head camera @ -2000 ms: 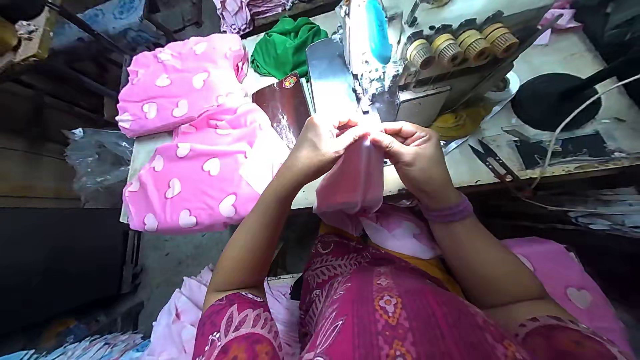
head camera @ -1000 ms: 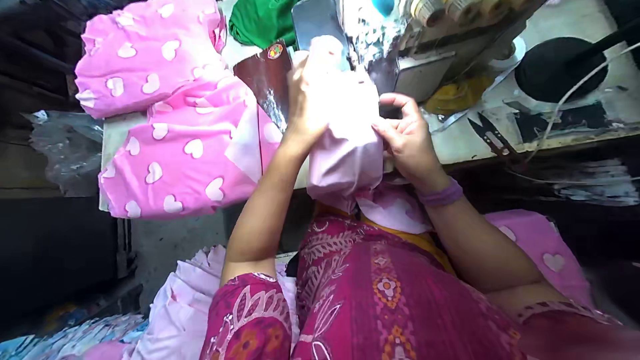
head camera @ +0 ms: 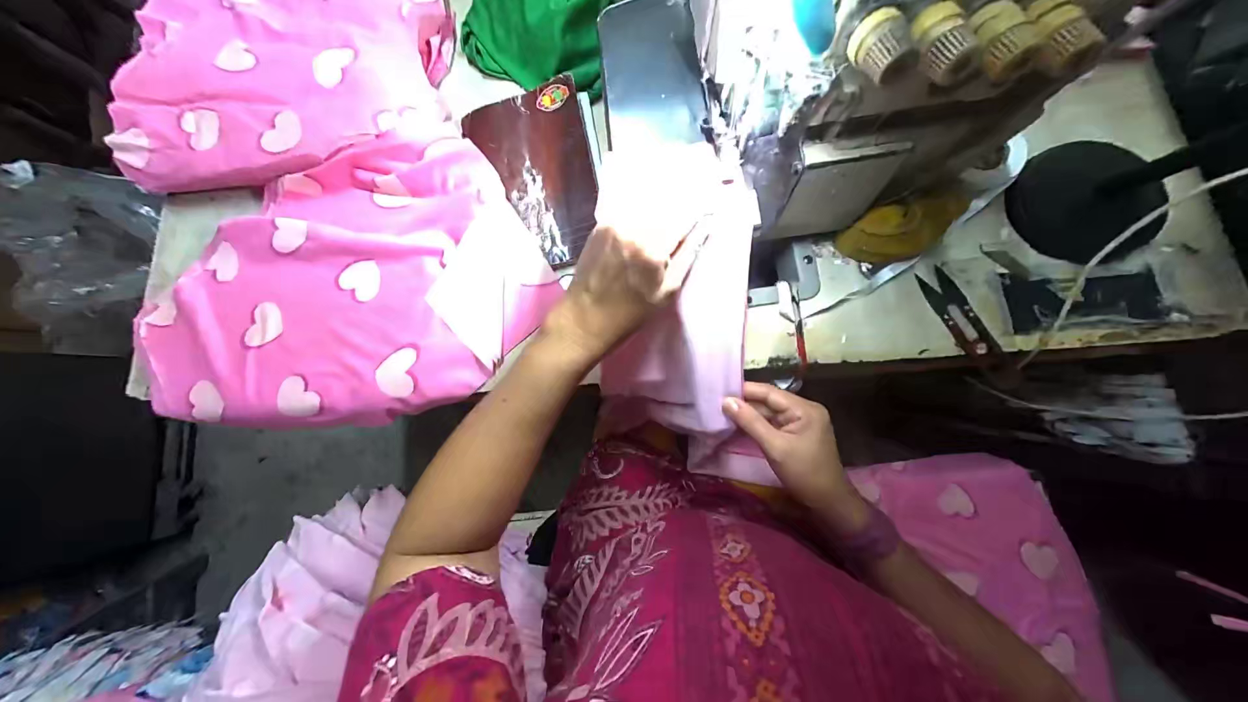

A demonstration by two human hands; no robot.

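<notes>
A light pink piece of fabric [head camera: 717, 312] runs from the sewing machine's needle area [head camera: 731, 146] down over the table edge towards my lap. My left hand [head camera: 629, 273] lies on its upper part, close below the machine head, fingers pointing at the needle area; glare washes out the cloth there. Lower down, at the fabric's right edge, my right hand [head camera: 785, 429] pinches it between thumb and fingers. The needle itself cannot be made out. Pink fabric with white hearts [head camera: 322, 312] is piled to the left of my left hand.
Green cloth [head camera: 536, 39] and a dark brown panel [head camera: 536, 166] lie behind the heart fabric. Several thread cones [head camera: 941, 44] stand at the upper right. Thread snips [head camera: 960, 312], a yellow item [head camera: 897, 229] and a round black base [head camera: 1082, 200] with a white cable [head camera: 1121, 244] are on the right.
Two seconds ago both hands were together at the fabric's top edge below the machine head. Now the right hand is lower, at the fabric's right edge, and the cloth lies extended up to the needle area.
</notes>
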